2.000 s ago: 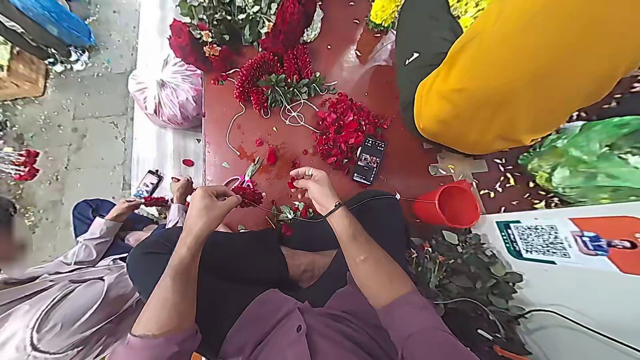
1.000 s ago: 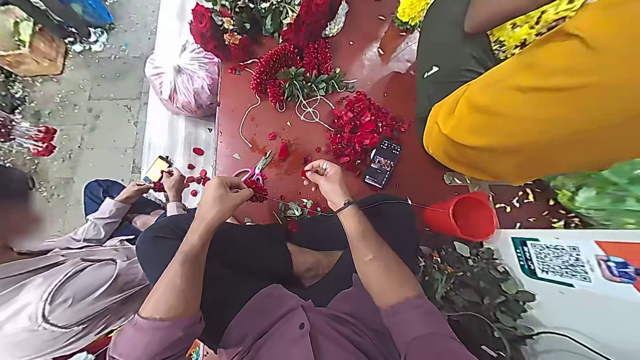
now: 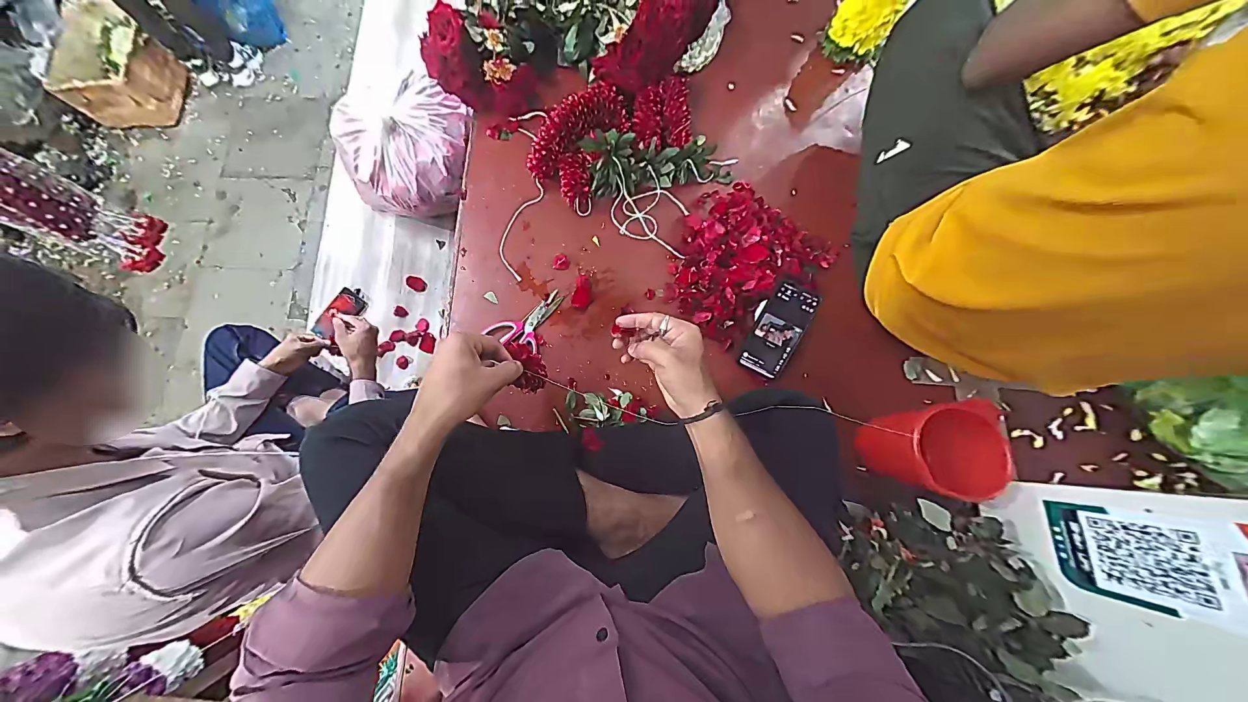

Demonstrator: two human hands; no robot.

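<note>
My left hand pinches the end of a small bunch of strung red petals, from which a thin thread runs right, past my right wrist, toward a red plastic bucket. My right hand, at the right above my lap, holds a small red petal between its fingertips. Pink-handled scissors lie on the red surface just beyond my left hand. A heap of red petals lies beyond my right hand, with a smartphone at its near edge. Green leaves lie between my hands.
Red garlands with white cords lie at the far side, beside a tied plastic bag. A person in yellow sits at the right; another person works at the left. Leafy stems stand near my right elbow.
My right hand stays near the petal heap with its fingers slightly shifted. The person at the left has moved their hands a little around the small red pieces and phone.
</note>
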